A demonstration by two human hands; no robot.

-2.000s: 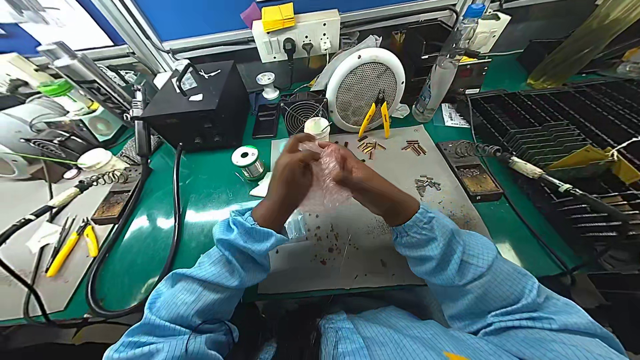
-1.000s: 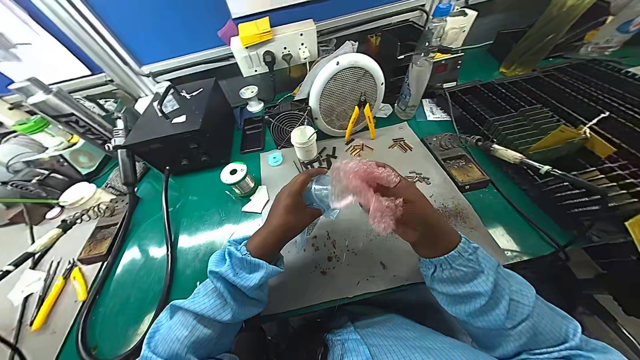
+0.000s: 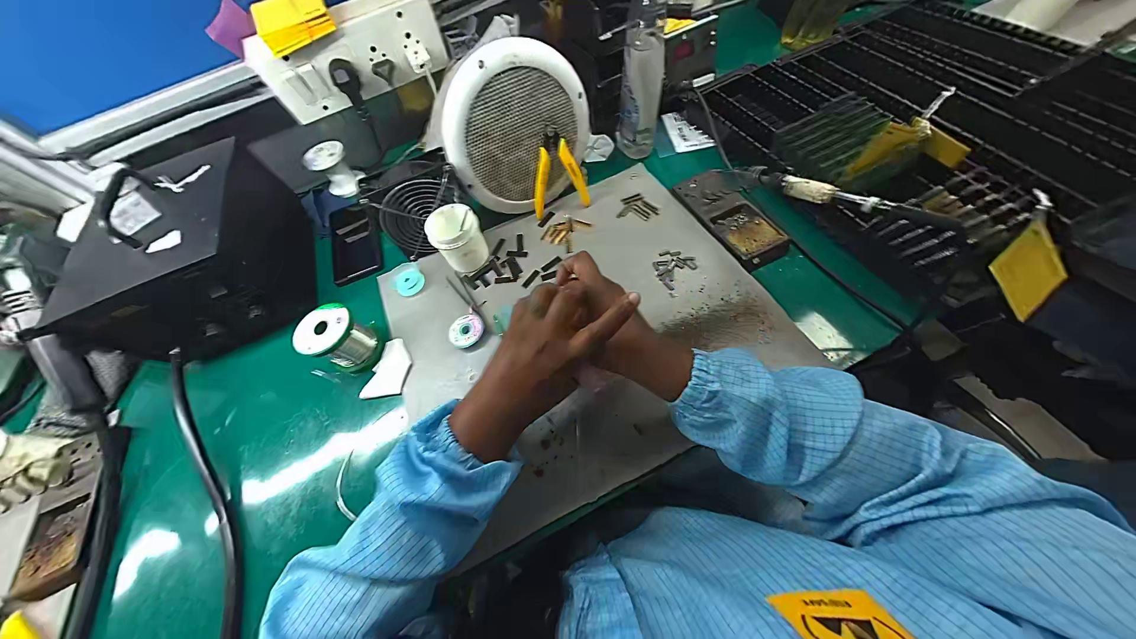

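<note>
My left hand (image 3: 541, 346) and my right hand (image 3: 621, 319) are pressed together over the grey work mat (image 3: 586, 453). A bit of pinkish plastic wrap (image 3: 596, 380) shows beneath them; most of it is hidden by the hands. Just beyond the fingers lie several dark small parts (image 3: 512, 264). Brass-coloured pins (image 3: 561, 232) are grouped under yellow-handled pliers (image 3: 561, 173), which lean on a round white-rimmed mesh speaker or filter (image 3: 519, 115). Two more small piles, dark pins (image 3: 637, 208) and grey pieces (image 3: 672, 266), lie to the right.
Left of the mat are a solder wire spool (image 3: 335, 337), a black box unit (image 3: 169, 257) and its cable (image 3: 209, 497). A white jar (image 3: 455, 238) stands at the mat's back. At right are a soldering iron (image 3: 816, 189), its stand (image 3: 745, 232) and a black rack (image 3: 852, 98).
The hands have come together, and the pink and clear plastic wrap seen between them a second ago is now mostly covered. The view has shifted and come closer to the mat.
</note>
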